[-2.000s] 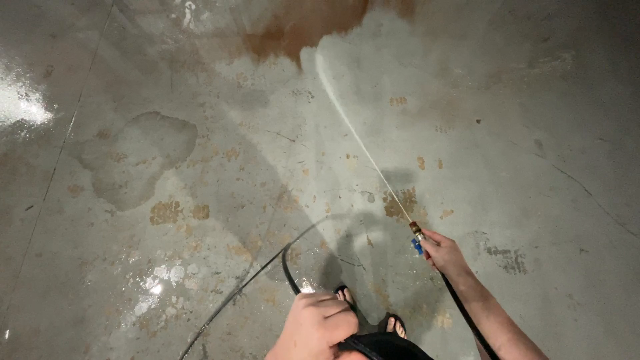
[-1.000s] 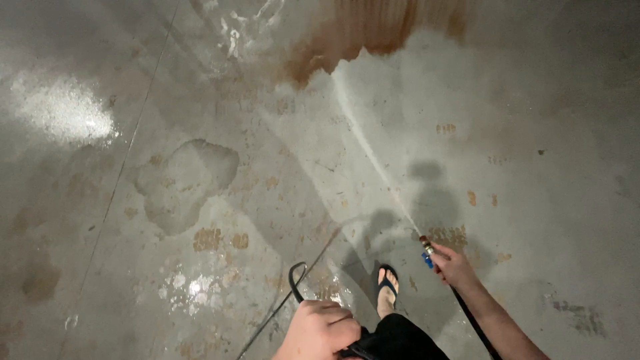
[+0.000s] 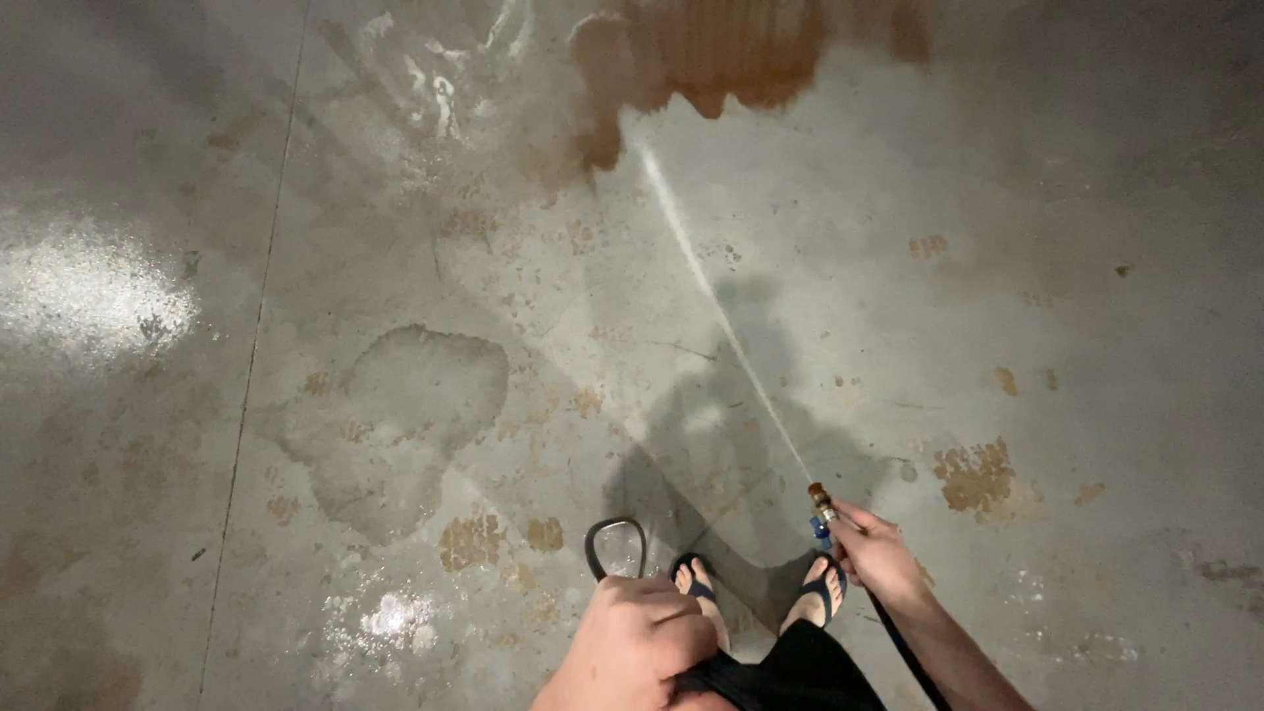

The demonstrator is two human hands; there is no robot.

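My right hand grips the end of a black hose, just behind its brass nozzle and blue valve handle. A thin jet of water shoots from the nozzle up and left, meeting the concrete floor at the jagged edge of a reddish-brown patch. Closed in a fist, my left hand is at the bottom centre, with a loop of black hose rising just beyond it. Part of the hose is hidden by that hand.
My feet in dark flip-flops stand between the hands on the wet floor. A thin joint line runs down the left side. Tan stains, a dark-edged damp patch and shiny wet spots mark the concrete.
The feet have shifted, and both now show side by side. The hose loop by my left hand has changed shape, its long trailing length no longer showing at lower left. My right hand keeps its grip, water still flowing.
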